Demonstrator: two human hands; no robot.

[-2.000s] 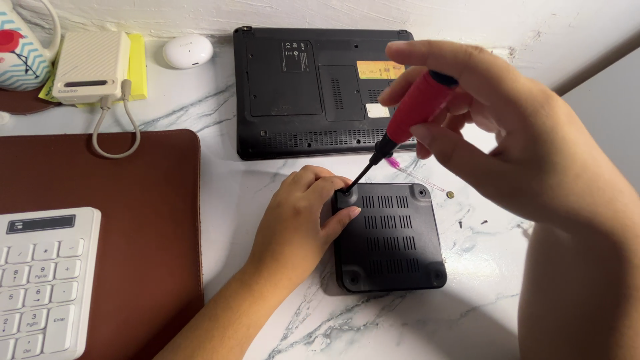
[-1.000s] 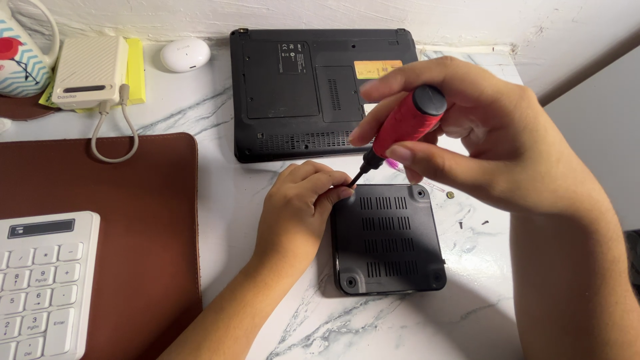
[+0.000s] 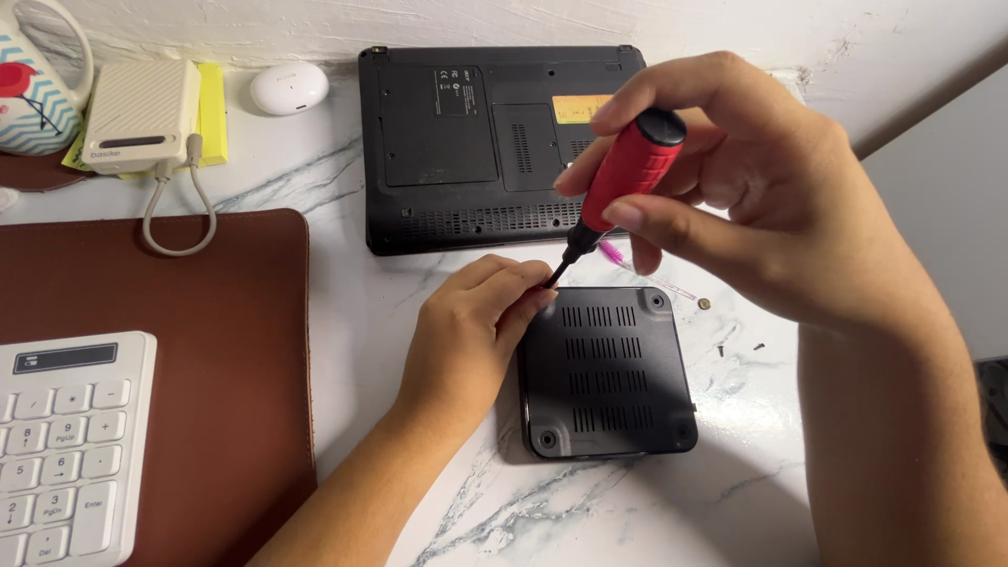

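Note:
My right hand (image 3: 732, 181) grips the red handle of a screwdriver (image 3: 630, 169), which slants down to the left. Its dark shaft ends at the upper left corner of a square black vented case (image 3: 606, 370) lying flat on the marble-patterned table. The fingertips of my left hand (image 3: 480, 323) are pinched around the shaft's tip at that corner; whether they also hold a screw is hidden. Round recesses show at the case's other corners. To its right lie two small dark screws (image 3: 720, 351) and a small round brass-coloured piece (image 3: 704, 304).
Behind the case lies an upside-down black laptop (image 3: 441, 197). A clear stick with pink bristles (image 3: 661, 282) is beside it. At left are a brown desk mat (image 3: 236, 315), a white numeric keypad (image 3: 87, 394), a cream power bank (image 3: 142, 110), a white earbud case (image 3: 289, 88) and a patterned mug (image 3: 39, 94).
The screwdriver's handle has tilted, and its black end cap has come into view since two seconds ago. My left fingers have stayed at the same corner of the case.

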